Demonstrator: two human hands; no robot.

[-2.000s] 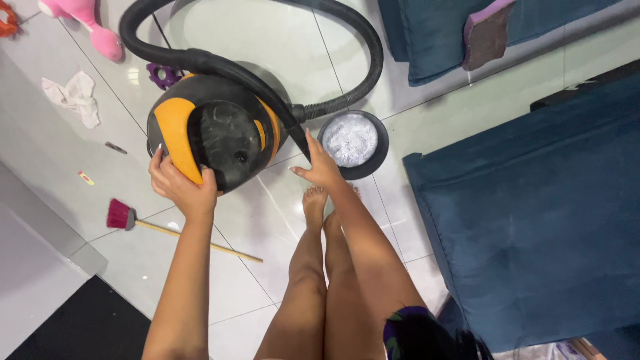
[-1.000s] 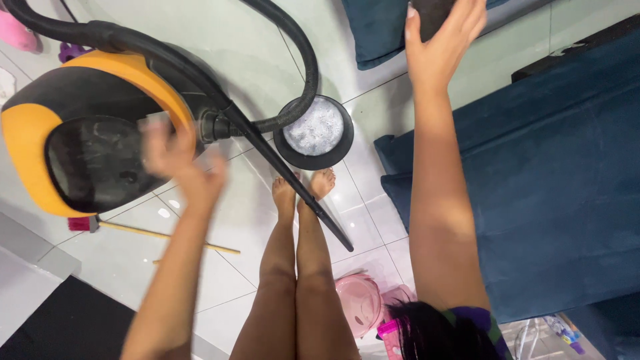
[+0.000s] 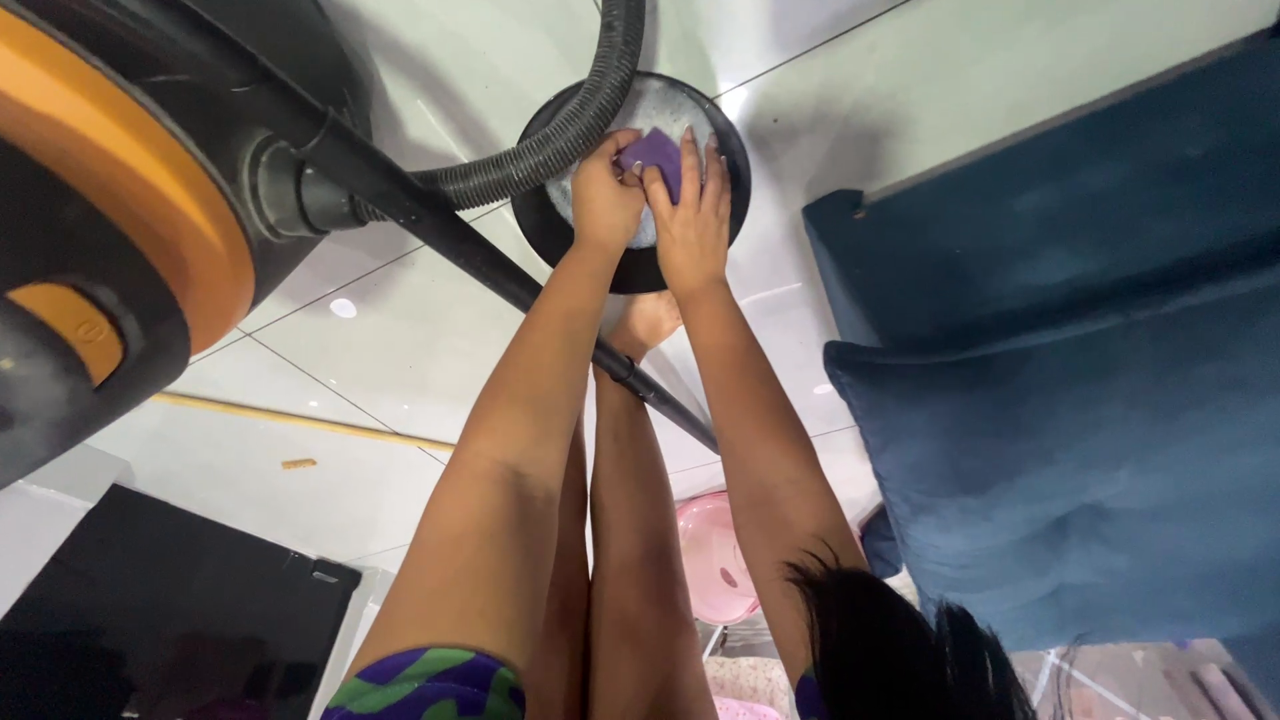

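Observation:
Both of my hands are over a round black basin (image 3: 640,272) of white suds near the top middle. A purple sponge or folded cloth (image 3: 655,160) lies between them. My left hand (image 3: 607,195) grips its left side, and my right hand (image 3: 690,205) presses on its right side with the fingers spread over it. The ribbed black hose (image 3: 500,178) of the vacuum cleaner (image 3: 215,230) crosses the basin's left rim. Its black tube (image 3: 480,262) slants down under my left forearm.
Blue sofa cushions (image 3: 1040,450) fill the right side. A pink plastic tub (image 3: 715,560) is beside my legs. A yellow broom handle (image 3: 300,418) lies on the tiled floor at left, with a black glossy panel (image 3: 180,610) below.
My right hand has moved from the sofa at upper right to the basin, bringing the piece it held. My left hand has left the vacuum cleaner's side and is at the basin too.

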